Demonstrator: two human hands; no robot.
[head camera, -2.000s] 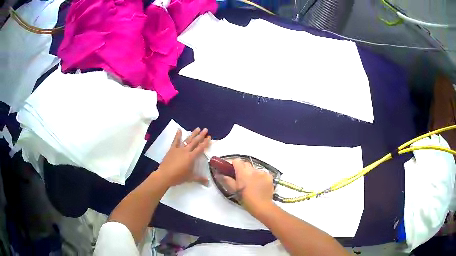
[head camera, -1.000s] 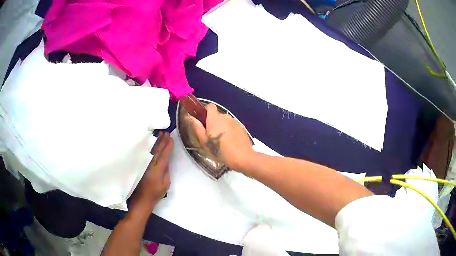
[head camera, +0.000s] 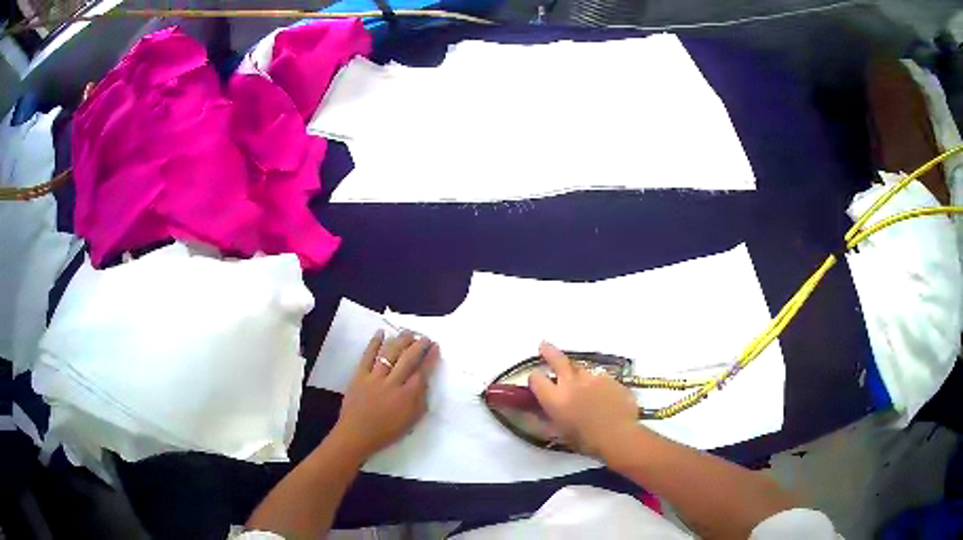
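Observation:
A white garment panel (head camera: 676, 306) lies flat on the dark navy-purple cloth nearest me. My right hand (head camera: 586, 406) grips the red-brown handle of the steam iron (head camera: 510, 406), which rests on the middle of this panel with its tip to the left. Yellow hoses (head camera: 787, 316) run from its rear to the upper right. My left hand (head camera: 391, 390), with a ring on one finger, lies spread on the panel's left part, left of the iron, holding nothing. Its palm is bare of anything I can see; the fabric under it is hidden.
White panels (head camera: 549, 121) lie at the far side of the dark cloth (head camera: 444, 234). Crumpled magenta fabric (head camera: 180, 158) is at the upper left, above a pile of white pieces (head camera: 174, 353). Another white pile (head camera: 913, 295) is at the right edge, with brown cloth (head camera: 903, 121) behind it.
The iron has moved from the panel's left end beside the magenta cloth rightward to its middle. My left hand has moved from beside the white pile onto the panel. The view has shifted.

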